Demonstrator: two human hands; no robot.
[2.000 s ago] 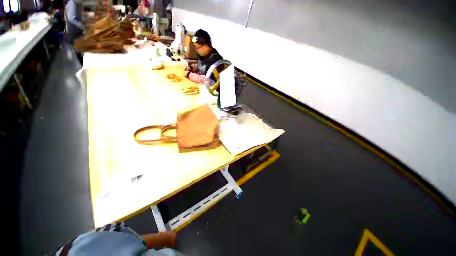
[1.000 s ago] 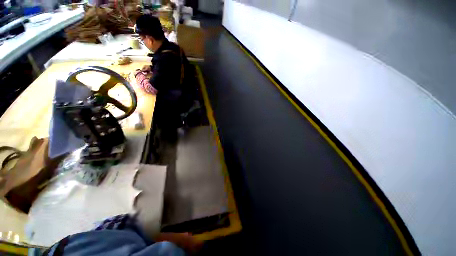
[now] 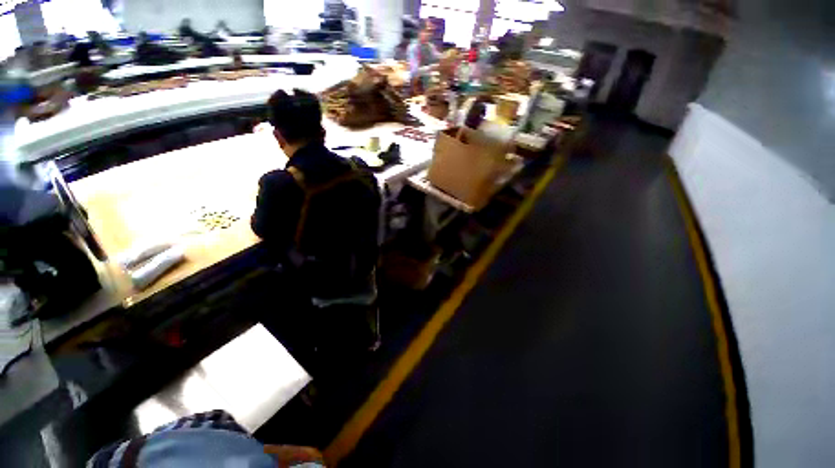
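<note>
A blue sleeve and a bit of bare skin, seemingly my right arm or hand, show at the bottom edge, cut off and blurred. No held thing is visible. My left hand is not in view. Nearest in front of me, a flat white sheet or board lies low beside the long table. On the table are small yellowish pieces and a whitish wrapped bundle. The dark machine at the left edge is blurred and partly cut off.
A person in dark clothes is at the table's near side, back towards me. Beyond are an open cardboard box and a brown pile. A dark grey aisle runs ahead between yellow lines, with a white wall on the right.
The view has moved forward along the table. The brown bag has left the picture, the wheeled machine has shifted to the left edge, and the person and aisle appear nearer.
</note>
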